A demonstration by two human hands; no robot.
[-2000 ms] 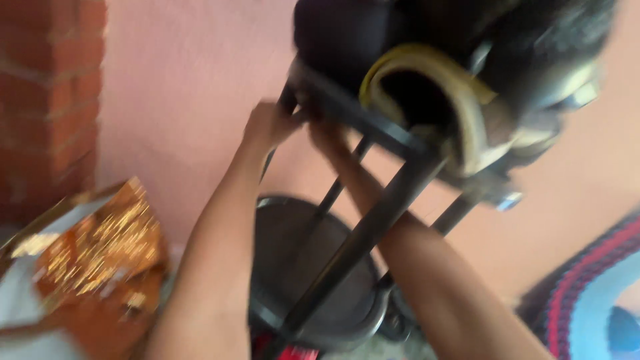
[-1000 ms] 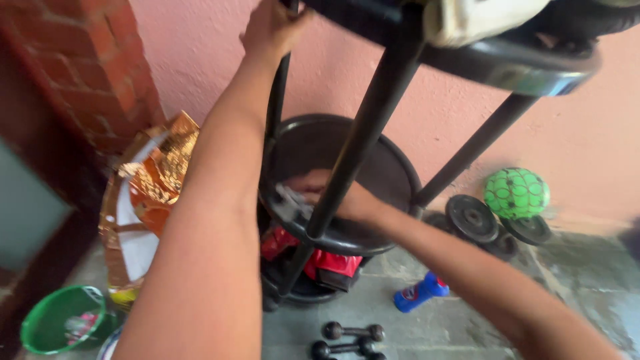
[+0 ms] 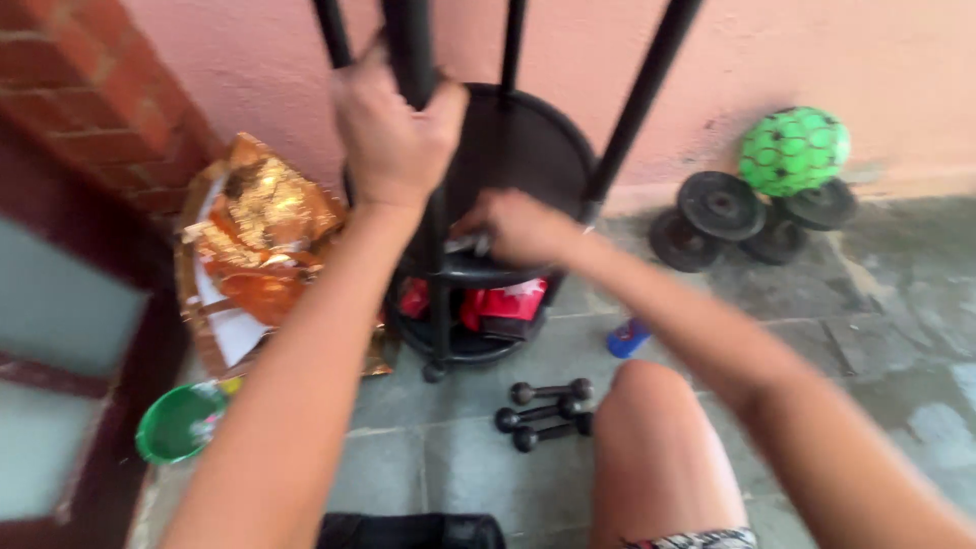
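Note:
A black round tiered rack stands against the pink wall. My left hand is wrapped around one of its thick upright posts, above the middle shelf. My right hand is low over the front of that shelf, its fingers closed on a crumpled grey cloth, which is blurred and partly covered by the hand. On the tier below, red fabric items lie partly in shadow.
Copper-coloured foil wrapping and a green tub are at left. Several black dumbbells lie on the stone floor near my knee. A blue bottle, black weight plates and a green ball are at right.
My left hand has moved onto a nearer post of the rack. My right hand remains at the front of the middle shelf with the grey cloth. The view has shifted down and right.

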